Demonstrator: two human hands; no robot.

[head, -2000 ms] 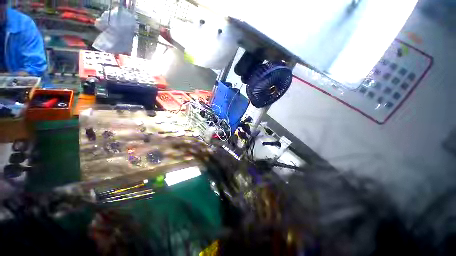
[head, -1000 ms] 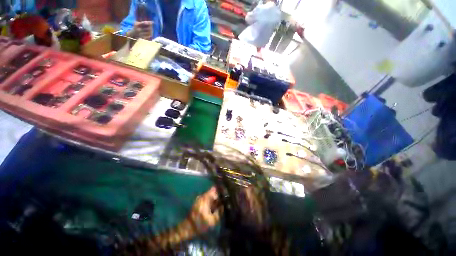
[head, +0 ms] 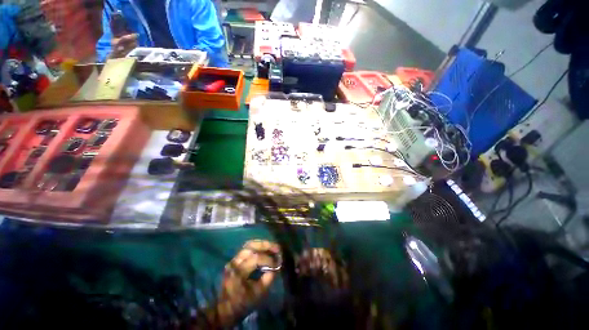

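Observation:
My left hand is low in the middle of the view, above the green mat. Its fingers are closed on a small dark smartwatch body with a bright silver rim. My right hand is just to the right, blurred and partly covered by dark hair-like strands that hang across the view. Its fingers and anything in them cannot be made out.
A parts organizer, thin tools and a white block lie behind my hands. Beyond are the wooden parts board, pink foam tray, dark units and orange box. A person sits opposite.
The view has swung left from the fan and levelled. Both hands now show more clearly than at first. The dark labelled piece seen on the mat one second ago is no longer discernible.

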